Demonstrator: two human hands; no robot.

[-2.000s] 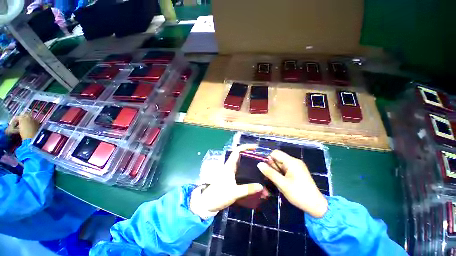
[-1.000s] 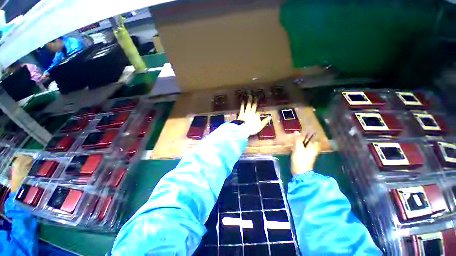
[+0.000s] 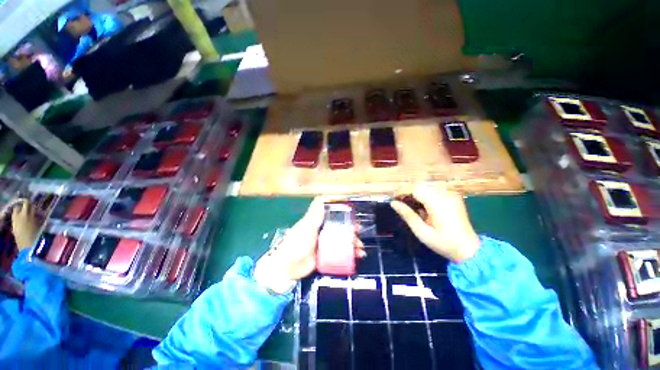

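Observation:
My left hand (image 3: 293, 249) holds a red device (image 3: 336, 242) upright over the left side of the panel tray, its display window at the top end. My right hand (image 3: 438, 220) is beside it, over the upper part of the tray, thumb and fingers drawn together; whether they grip a thin piece is too blurred to tell. The panel tray (image 3: 369, 329) shows rows of black rectangles, with two white strips across one row. Behind it, the working tray (image 3: 420, 150) holds three black-topped devices and one pale-framed device in its front row.
Stacked trays of red and black devices (image 3: 123, 253) stand at the left, and trays of pale-framed devices (image 3: 615, 199) at the right. A cardboard backboard (image 3: 362, 43) rises behind the tan board (image 3: 268, 170). Another person's hand (image 3: 25, 225) is at the far left; another person sits at the back left.
My left hand has come back from the working tray and now holds a red device. The third front-row place shows a black-topped device where a pale-framed one was. My right hand is over the panel tray.

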